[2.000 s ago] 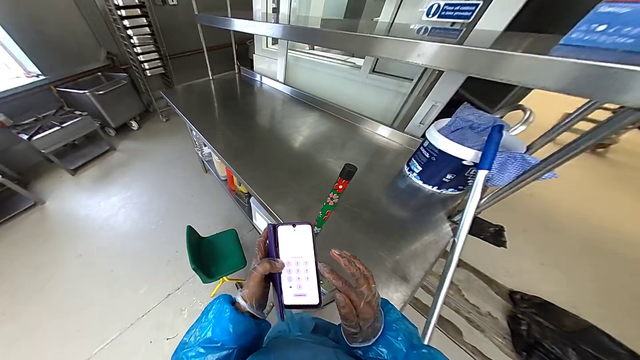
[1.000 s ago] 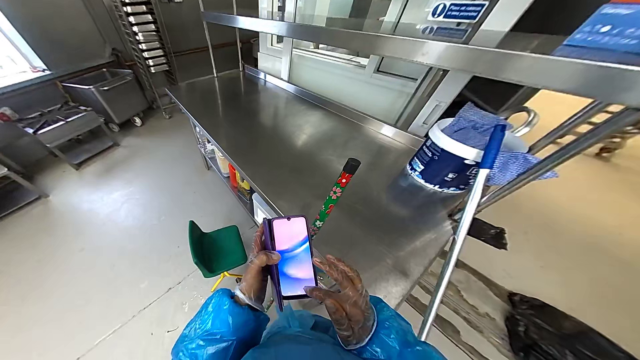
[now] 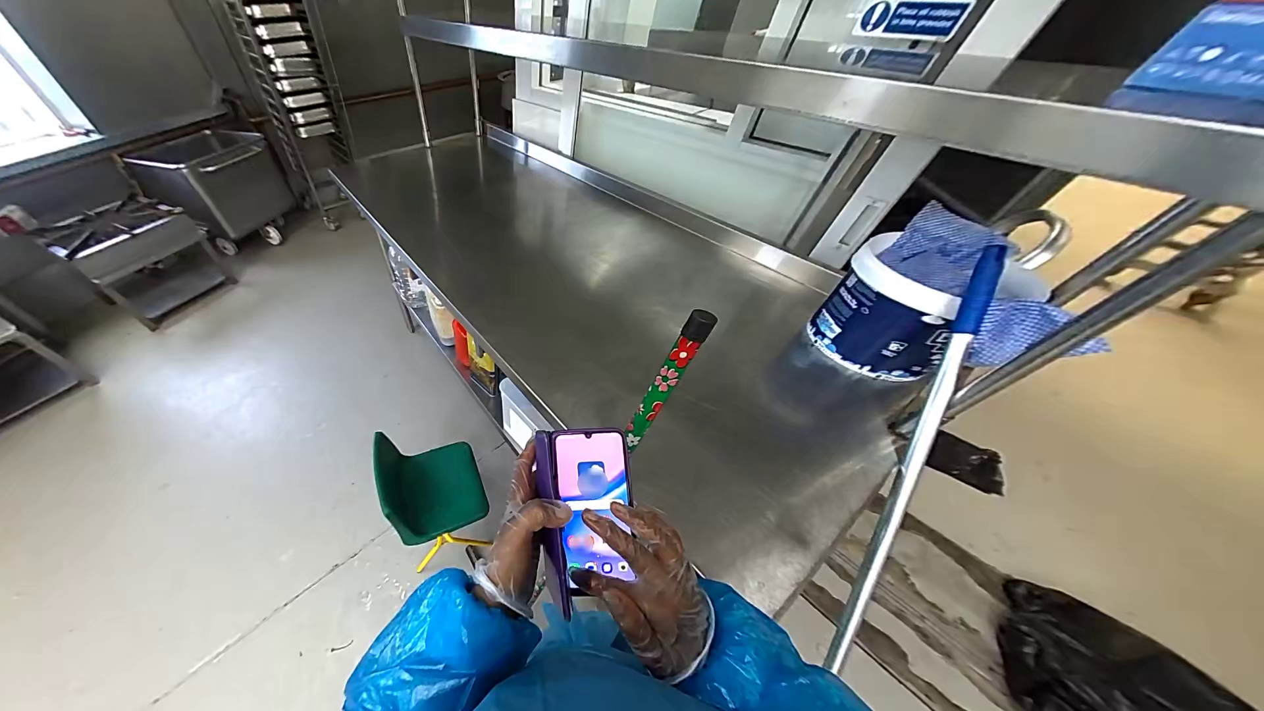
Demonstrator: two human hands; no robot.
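My left hand (image 3: 523, 543), in a clear plastic glove, grips a smartphone (image 3: 594, 469) in a purple flip case, its thumb at the screen's left edge. The screen is lit and shows icons. My right hand (image 3: 647, 588), gloved too, is over the lower screen with its fingers spread; its thumb is near the bottom icons. Blue plastic sleeves cover both forearms. Just beyond the phone, a green floral-patterned tube with a black end (image 3: 667, 380) slants over the steel table (image 3: 592, 267); its lower end is hidden.
A white and blue bucket (image 3: 879, 316) with blue cloths (image 3: 938, 247) stands at the table's right. Beside it leans a blue-gripped metal pole (image 3: 913, 464). A steel shelf (image 3: 790, 89) crosses above. A green chair (image 3: 434, 489) is at left, a black plastic bag (image 3: 1096, 642) at lower right.
The phone's screen has gone from a keypad to a wallpaper, then to a view with icons. My right hand has moved left, over the screen.
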